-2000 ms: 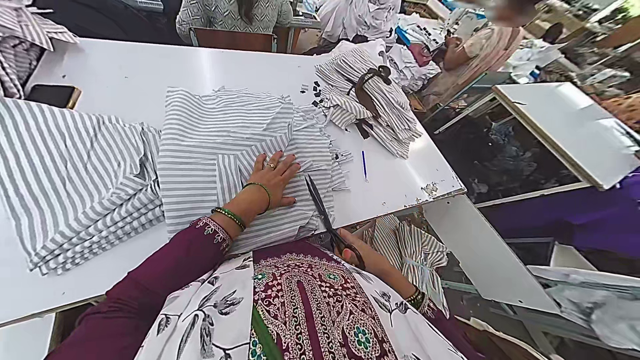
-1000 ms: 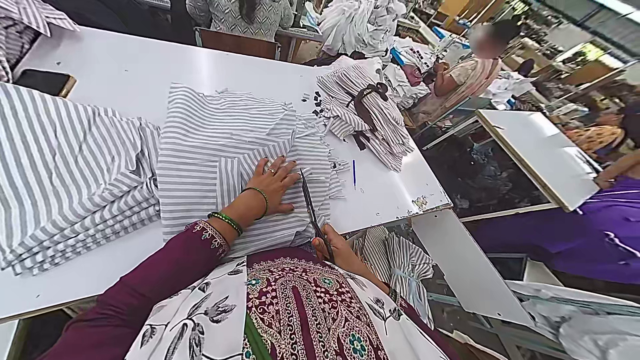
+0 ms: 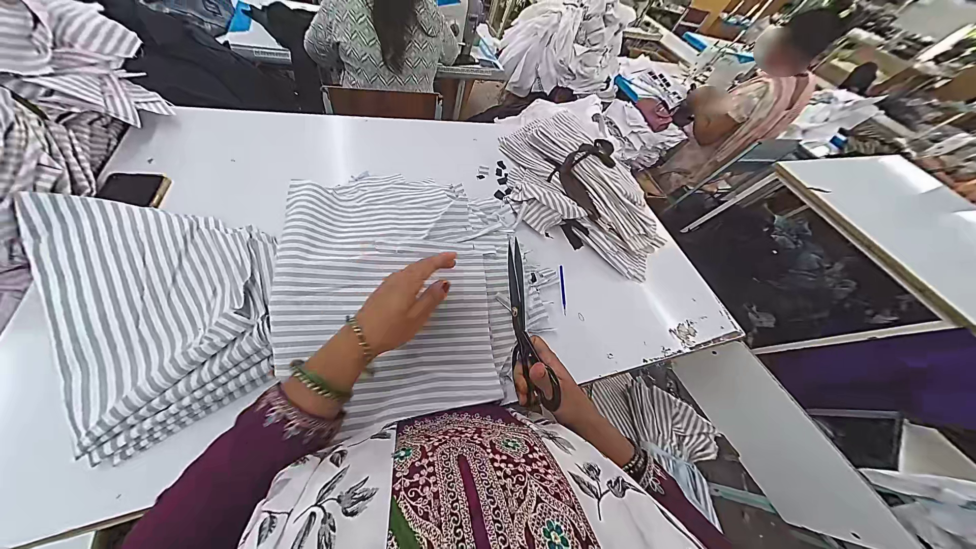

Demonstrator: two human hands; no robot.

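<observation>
Grey-and-white striped fabric pieces (image 3: 335,274) lie in a layered pile at the middle of the white table, frayed along the far and right edges. Over this pile is my left hand (image 3: 400,305), turned on its side with thumb and fingers apart and nothing in it; whether it touches the cloth I cannot tell. My right hand (image 3: 549,377) grips the handles of black tailor's scissors (image 3: 518,293) at the pile's right edge. Their blades point away from me and look nearly closed. A folded stack of the same striped fabric (image 3: 137,305) lies on the left.
A striped bundle (image 3: 610,198) tied with a dark strip lies at the back right, near small dark scraps (image 3: 501,181). A blue pen (image 3: 563,288) is right of the scissors. A phone (image 3: 133,189) lies at the back left. Two people sit beyond the table (image 3: 229,145).
My left hand was spread flat on the striped pile and has now turned on its side, its fingers pointing right. The scissors remain in my right hand.
</observation>
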